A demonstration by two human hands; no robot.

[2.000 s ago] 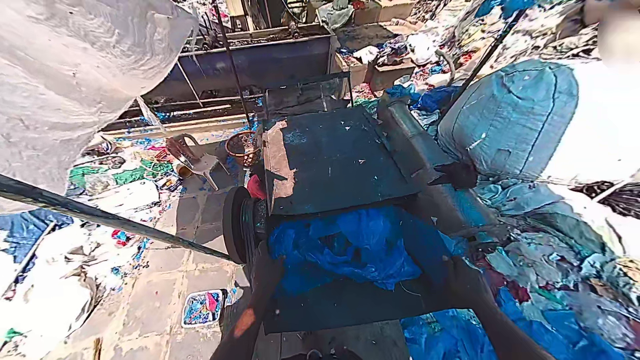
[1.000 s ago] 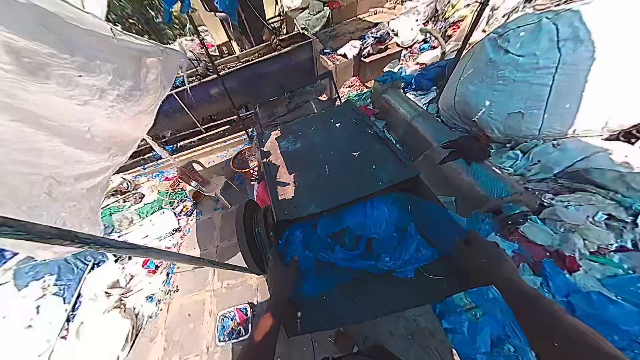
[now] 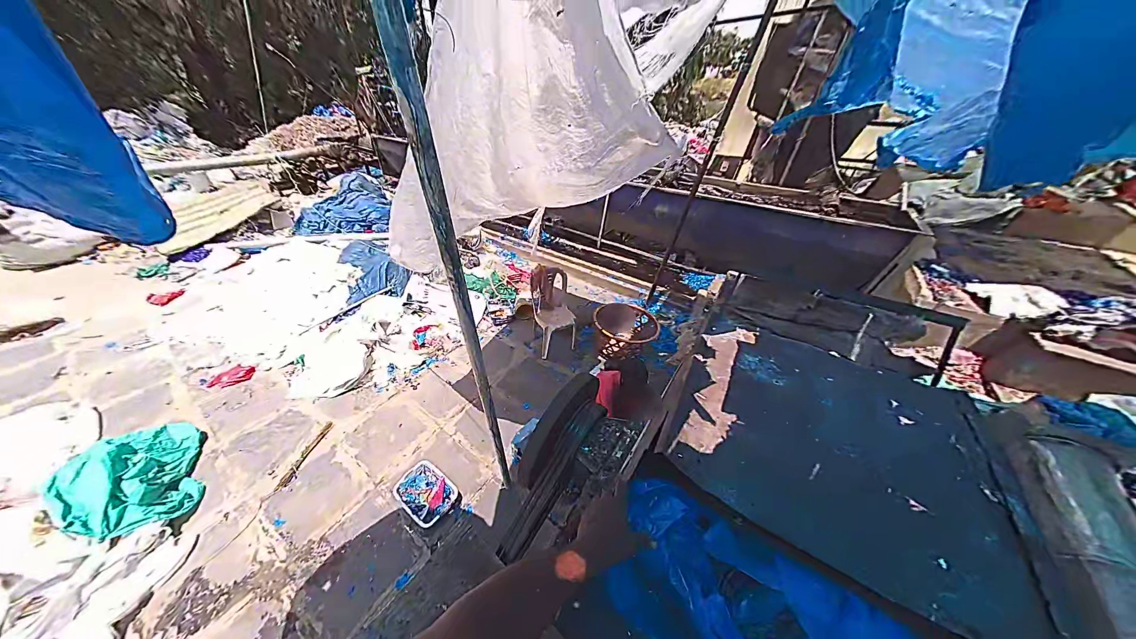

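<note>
My left hand (image 3: 608, 530) rests at the left edge of a dark metal machine, beside crumpled blue plastic sheeting (image 3: 683, 568) that lies in its opening. Shadow and blur hide its fingers, so whether they grip anything is unclear. A flat dark metal cover (image 3: 825, 435) with a bare, peeled patch lies beyond the plastic. Close to the left hand, a large belt pulley wheel (image 3: 555, 453) stands at the machine's side. My right hand is outside the view.
A slanted metal pole (image 3: 444, 231) stands left of the pulley. On the paving are a white tub (image 3: 426, 493) of plastic scraps, a green plastic bag (image 3: 129, 479), a plastic chair (image 3: 552, 311) and a basket (image 3: 626, 330). Behind stands a long metal trough (image 3: 745, 232). Blue sheets (image 3: 958, 80) hang at upper right.
The view has swung left and up, and my right hand has gone out of it. My left hand remains by the pulley side of the machine.
</note>
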